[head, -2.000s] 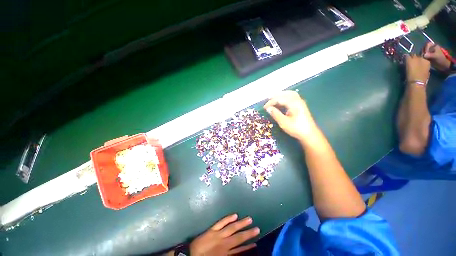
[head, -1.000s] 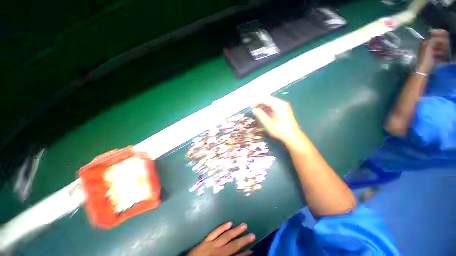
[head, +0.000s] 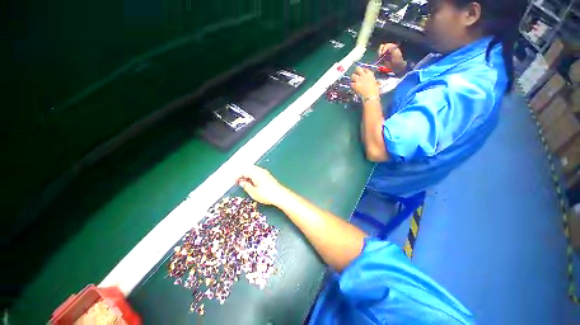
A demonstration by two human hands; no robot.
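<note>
A pile of small loose components (head: 226,247) lies spread on the green bench, glinting purple, copper and white. My right hand (head: 257,185) is at the pile's far edge beside the white rail, with thumb and fingertips curled together; whether a small piece is between them cannot be told. My left hand is out of the picture. The orange-red parts bin (head: 95,307) with pale pieces inside is cut off at the bottom left.
A white edge rail (head: 254,147) divides bench and green conveyor. A black tray (head: 257,108) with phone bodies (head: 234,117) lies on the belt. A seated person in a blue smock (head: 445,108) works at the right, beside another dark pile (head: 341,95). Boxes stand far right.
The view has swung to the right, so bench, pile and bin sit lower left and the neighbouring person shows more fully. My left hand has left the picture. My right hand stays by the pile's far edge.
</note>
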